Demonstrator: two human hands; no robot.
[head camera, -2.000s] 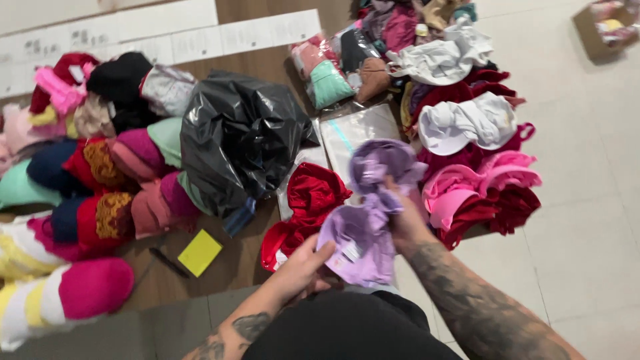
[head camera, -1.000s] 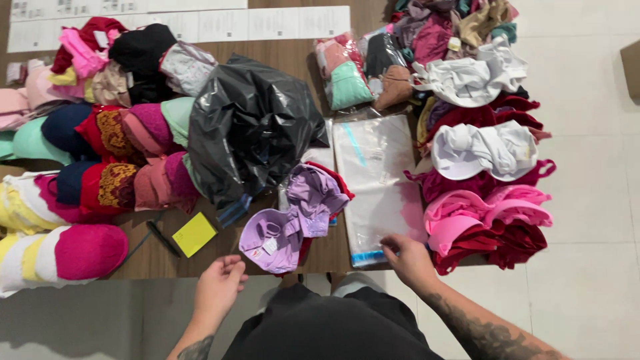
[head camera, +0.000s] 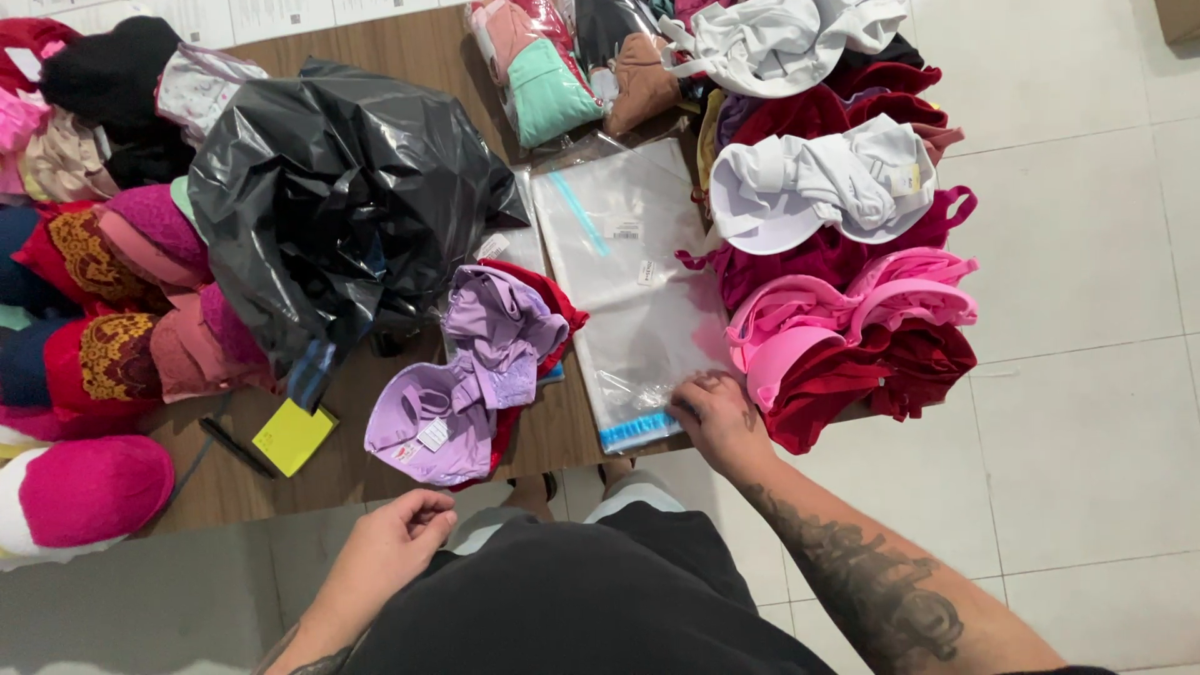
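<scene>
A lavender bra (head camera: 469, 375) lies folded over a red bra (head camera: 562, 309) at the table's front edge. My left hand (head camera: 403, 534) hangs just below the lavender bra, fingers loosely curled, holding nothing. On the front right corner of a stack of clear plastic bags (head camera: 628, 309) with a blue adhesive strip rests my right hand (head camera: 722, 412); whether its fingers grip a bag cannot be told. Close to that hand, on the right, are pink bras (head camera: 844, 309) and a dark red bra (head camera: 834, 384). Behind them lies a white bra (head camera: 825, 187).
A black plastic bag (head camera: 347, 187) sits left of the clear bags. Rows of colored bras (head camera: 122, 347) cover the table's left side. A yellow sticky note pad (head camera: 293, 437) and a black pen (head camera: 236, 447) lie in front. Packed garments (head camera: 544, 84) and printed sheets (head camera: 197, 19) are at the back.
The lavender bra, held in both hands two seconds ago, now lies on the red one. My right hand has moved to the clear bags; my left hand has let go and drawn back.
</scene>
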